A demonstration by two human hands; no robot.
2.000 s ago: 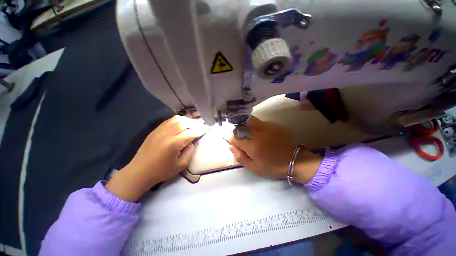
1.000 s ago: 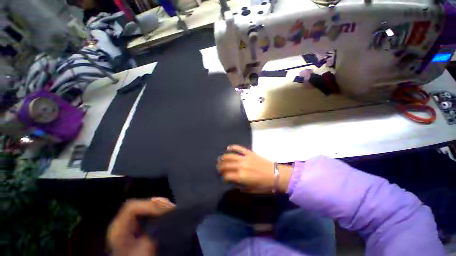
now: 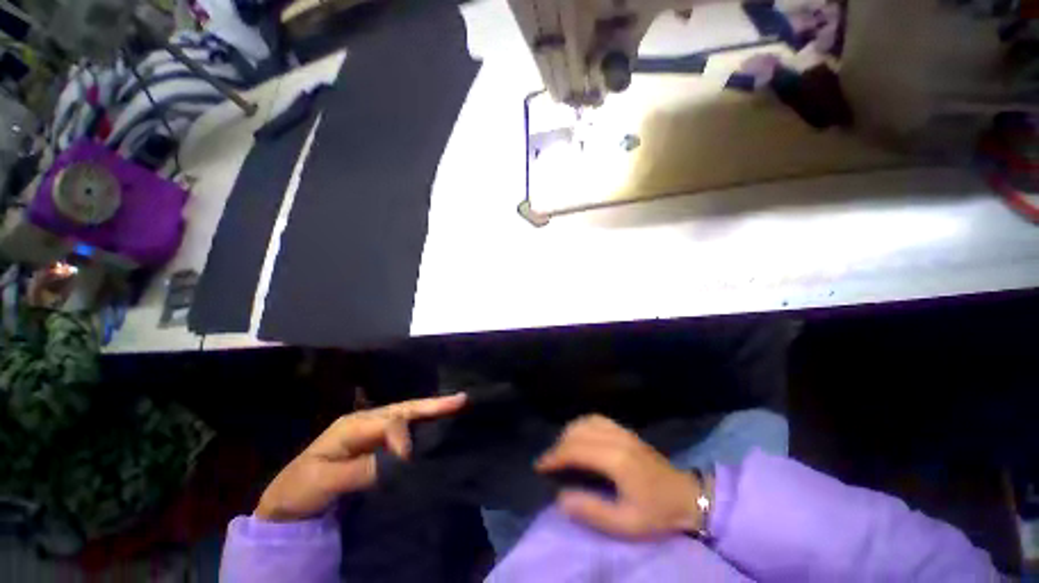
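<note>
A dark cloth piece (image 3: 456, 456) lies over the lap, below the table's front edge. My left hand (image 3: 353, 450) holds its left part, index finger stretched out along it. My right hand (image 3: 627, 478) holds its right part with bent fingers. The cloth blends into the dark background, so its outline is hard to see. Dark cut panels (image 3: 365, 194) lie flat on the white table left of the needle, one wide and one narrow (image 3: 253, 216). The presser foot and needle (image 3: 581, 114) stand over the lit needle plate with no cloth under them.
The sewing machine head (image 3: 570, 34) is at the top. Dark, pink and maroon scraps (image 3: 815, 91) lie under its arm. Red-handled scissors (image 3: 1008, 165) are at the right edge. A purple device (image 3: 114, 211) and a small grey plate (image 3: 180, 296) are at the left. Striped cloth (image 3: 160, 91) lies behind.
The dark cloth has come away from the machine and table onto the lap. Both hands have moved down with it. The view has shifted, with the machine now higher.
</note>
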